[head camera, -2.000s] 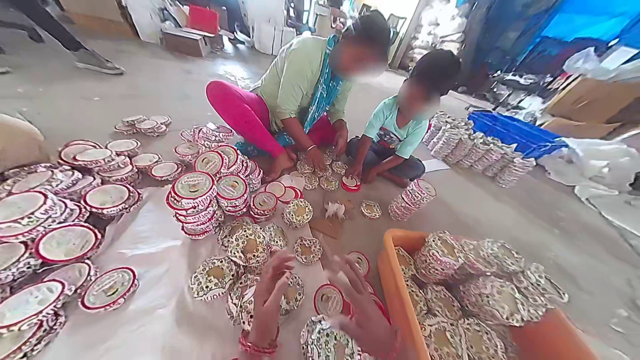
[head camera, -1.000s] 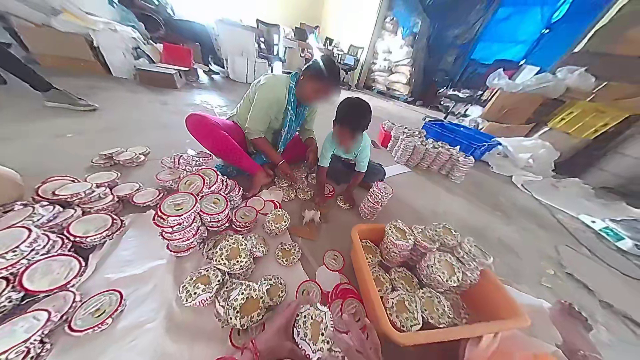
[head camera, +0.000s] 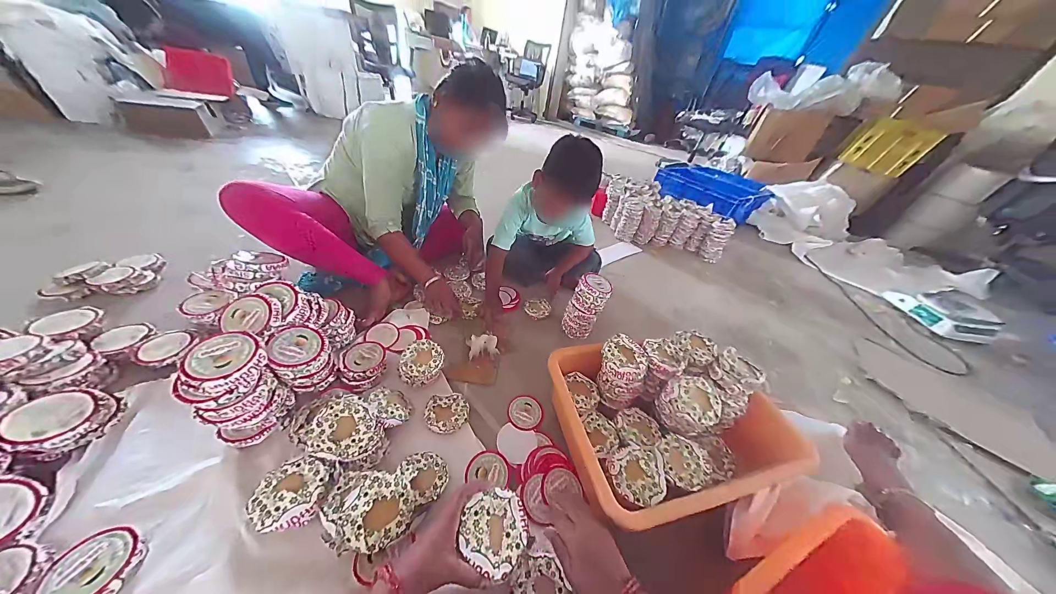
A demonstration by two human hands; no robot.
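Observation:
My left hand (head camera: 439,540), with a red bangle at its wrist, grips a round paper-wrapped packet (head camera: 492,532) with a leaf-patterned wrapper at the bottom centre. My right hand (head camera: 584,536) is just right of that packet, near the round red-rimmed labels (head camera: 544,472); whether it touches anything is unclear. More patterned packets (head camera: 373,510) lie left of my left hand. Stacks of packets with red-rimmed labels on top (head camera: 221,363) stand farther left. An orange plastic crate (head camera: 635,517) full of wrapped packets (head camera: 689,402) is beyond my right hand.
Two people sit on the floor ahead, their hands over small packets (head camera: 459,289). A blue crate (head camera: 714,191) stands behind rows of stacked packets (head camera: 660,219). A weighing scale (head camera: 945,315) with a cable lies right. A bare foot (head camera: 873,450) and another orange container (head camera: 804,549) are lower right.
Two seconds ago my hands were raised and apart with nothing in them. Since then they came down, and my left hand took hold of a patterned packet.

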